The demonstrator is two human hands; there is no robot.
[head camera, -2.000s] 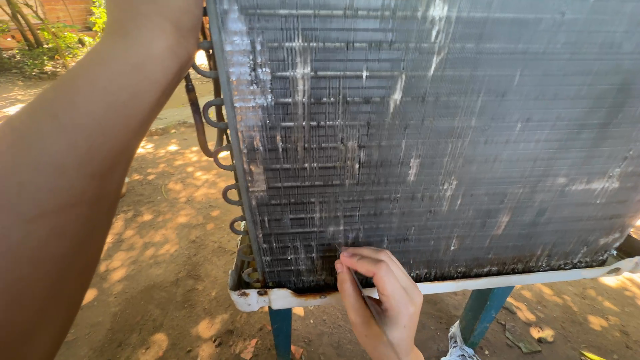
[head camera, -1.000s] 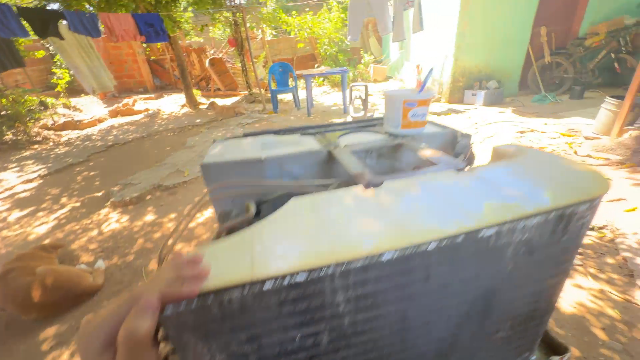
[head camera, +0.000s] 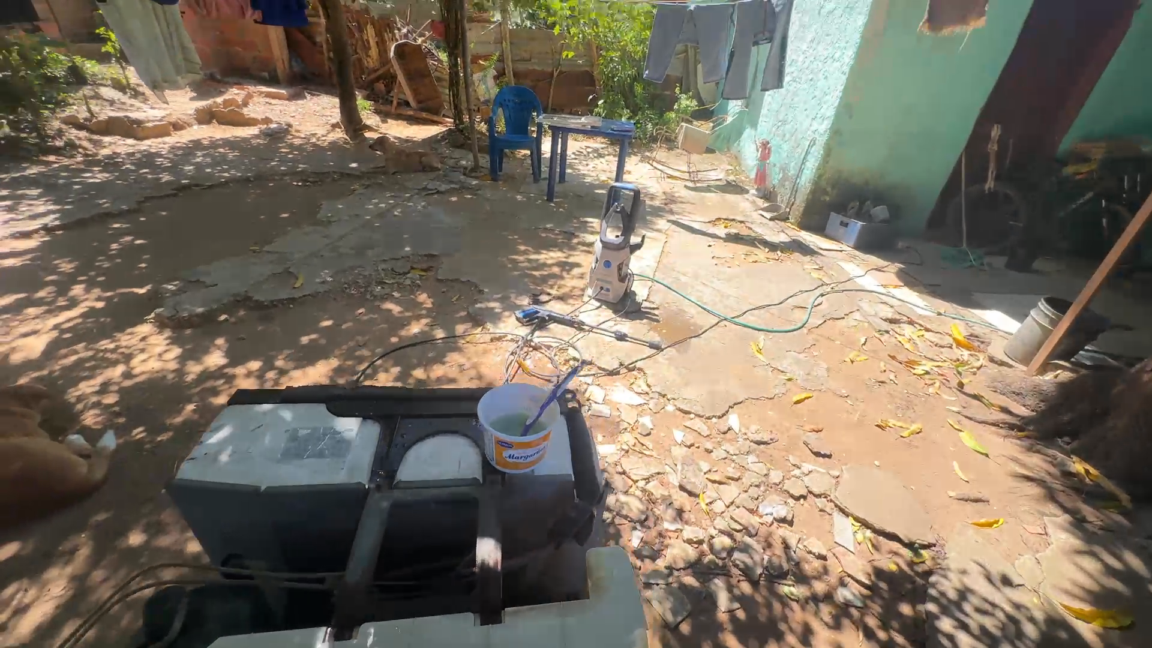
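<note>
Neither of my hands shows in the head view. At the bottom stands an air conditioner unit (head camera: 297, 513) with a dark body and pale foam parts, its open frame crossed by dark bars. A pale top panel (head camera: 558, 621) lies at the bottom edge, cut off by the frame. On the unit rests a white margarine tub (head camera: 516, 450) holding cloudy liquid and a blue-handled tool (head camera: 553, 396), whose lower end is hidden. Beyond it a pressure washer (head camera: 614, 256) stands upright on the ground, with its spray gun and lance (head camera: 585, 326) lying beside coiled hose.
Hoses and cables cross the cracked ground; a green hose (head camera: 774, 328) runs right. Broken stones (head camera: 720, 531) lie right of the unit. A brown dog (head camera: 45, 454) lies at the left. Farther off are a blue chair (head camera: 516, 135), a blue table (head camera: 589, 124) and a bucket (head camera: 1037, 331).
A hand was at the finned coil's lower edge, then one hand was at the pale panel's left end; both hands are now out of view. The view has swung up and forward across the yard.
</note>
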